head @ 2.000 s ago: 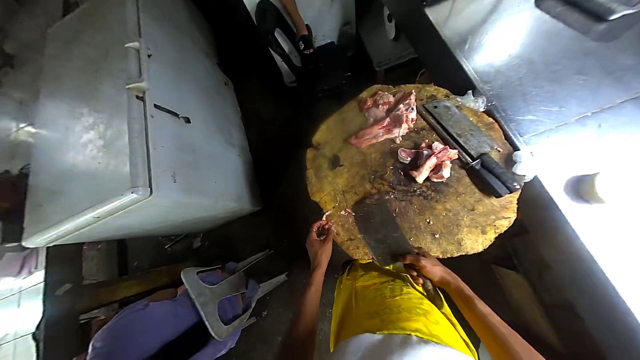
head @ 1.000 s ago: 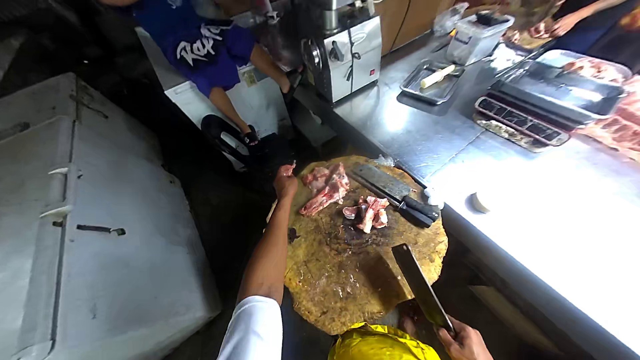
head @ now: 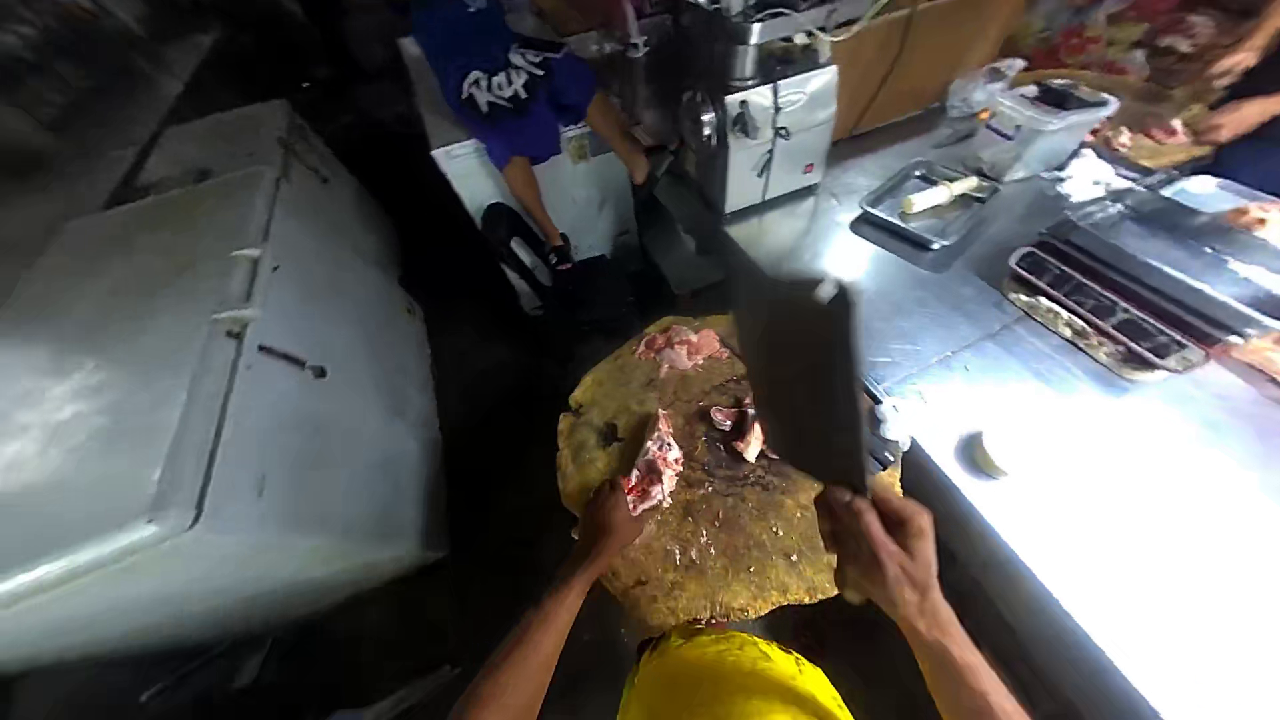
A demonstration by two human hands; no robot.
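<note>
My left hand point(head: 610, 522) holds the near end of a raw piece of meat with bone point(head: 656, 468) over the left part of a round wooden chopping block point(head: 715, 560). In my right hand point(head: 885, 545) a broad cleaver point(head: 808, 380) is raised above the block's right side, blade pointing away from me. More raw meat point(head: 682, 346) lies at the block's far edge. Small cut meat pieces point(head: 742, 430) lie near the middle, partly hidden by the blade. Behind the cleaver, only a bit of a black knife handle point(head: 882, 448) shows at the right edge.
On the right runs a steel counter point(head: 930, 340) with a metal tray point(head: 925, 205), a slotted rack point(head: 1105, 310) and a plastic tub point(head: 1045, 130). White chest freezers point(head: 330, 440) stand left. A seated person point(head: 530, 90) is beyond the block; another person's hands point(head: 1225, 120) are far right.
My left hand has come back from the block's far left edge and now holds meat. The cleaver in my right hand has gone from low at the near edge to raised above the block.
</note>
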